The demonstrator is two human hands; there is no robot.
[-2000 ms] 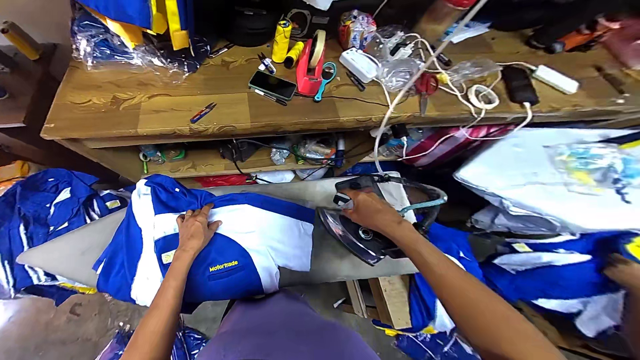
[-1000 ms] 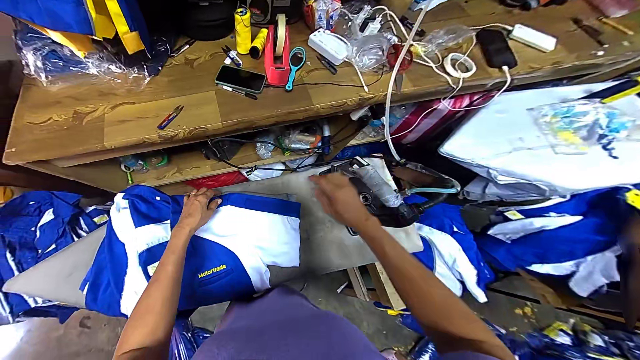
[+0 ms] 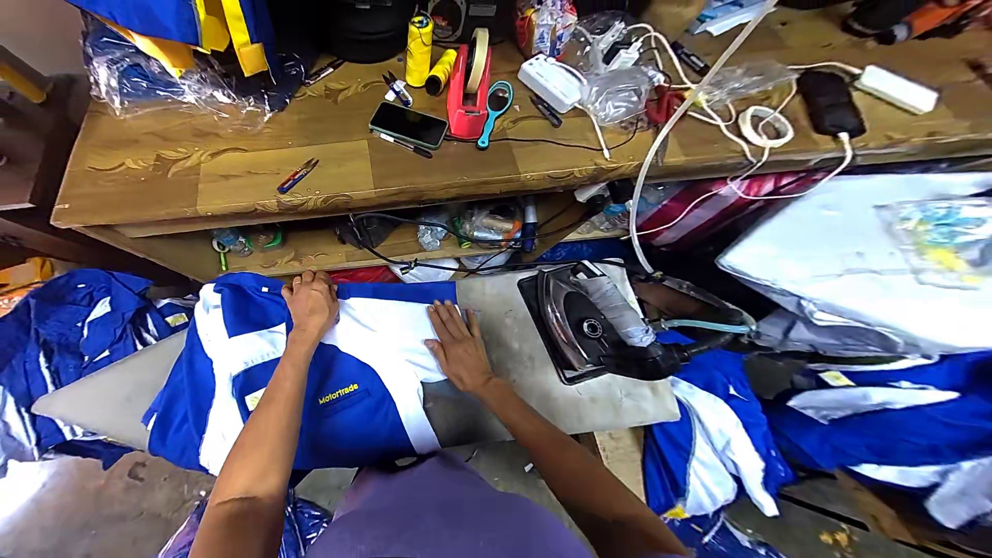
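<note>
A blue and white shirt [image 3: 349,387] with yellow lettering lies spread on a grey ironing board [image 3: 496,418]. My left hand [image 3: 311,304] presses on the shirt's upper edge, fingertips on the blue cloth. My right hand [image 3: 461,349] lies flat with fingers apart at the right edge of the white sleeve, partly on the board. A black steam iron [image 3: 577,325], its handle wrapped in pale material, rests at the board's right end with no hand on it. A hose [image 3: 651,155] runs up from behind it.
Behind the board stands a wooden table [image 3: 271,170] with a phone [image 3: 408,125], a red tape dispenser [image 3: 468,89], yellow thread spools [image 3: 419,50] and white cables. More blue and white garments [image 3: 721,434] hang or lie on both sides. A large white bundle [image 3: 837,256] is at the right.
My right hand has let go of the iron and moved left onto the sleeve's edge. The iron stays at the board's right end. My left hand is still on the shirt.
</note>
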